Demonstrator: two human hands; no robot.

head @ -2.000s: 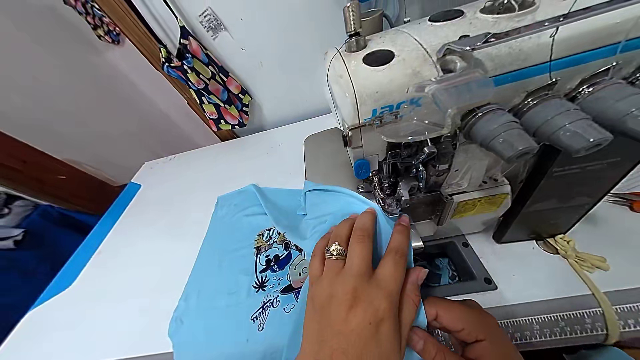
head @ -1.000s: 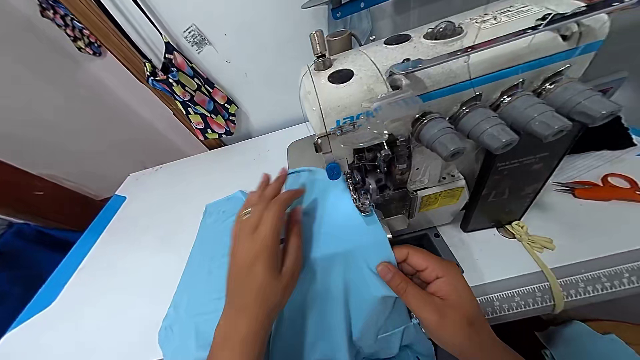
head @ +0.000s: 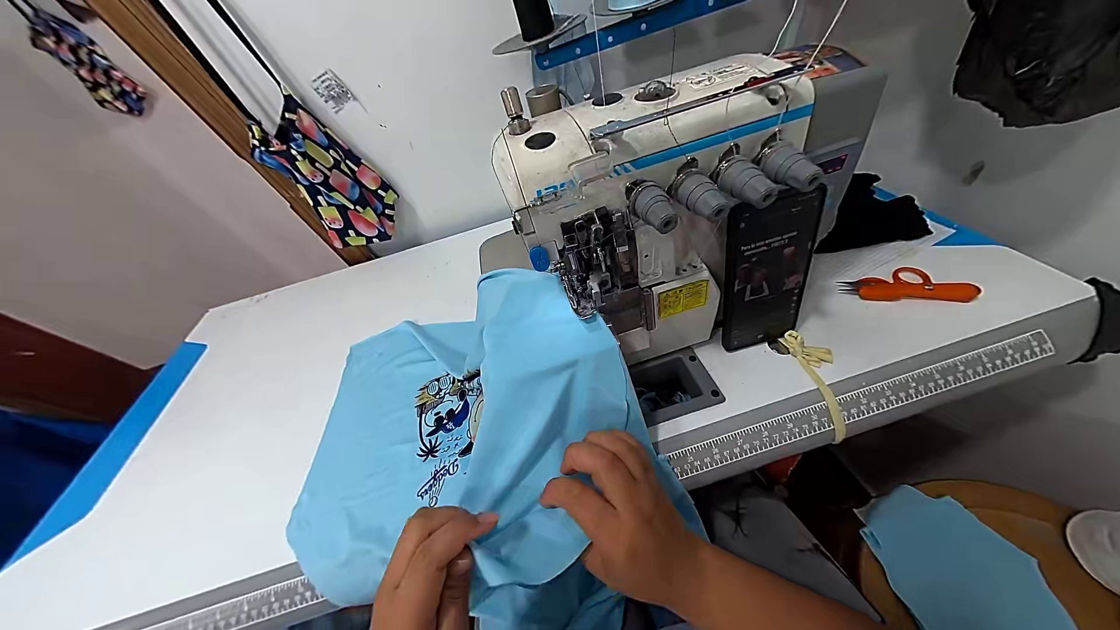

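Observation:
A light blue fabric garment (head: 376,437) with a printed cartoon design lies across the white table, its upper edge at the needle and presser foot area of a white Jack overlock sewing machine (head: 560,149). At the bottom, my left hand (head: 433,560) pinches a fold of the cloth between thumb and fingers. My right hand (head: 626,516) is to the right of it, fingers bent and gripping the cloth near the table's front edge. Part of the garment hangs over that edge toward me.
Orange thread snips (head: 919,289) and a black phone (head: 770,271) are right of the machine's needle area. A measuring tape (head: 945,381) runs along the table's front edge, with a yellow tie (head: 818,376) around it. Blue fabric (head: 962,560) rests on a round wooden seat (head: 1032,516) at lower right.
Both hands have moved down the cloth, away from the machine, toward the table's front edge. The printed design shows again beside a fold. The view has shifted to take in more on the right.

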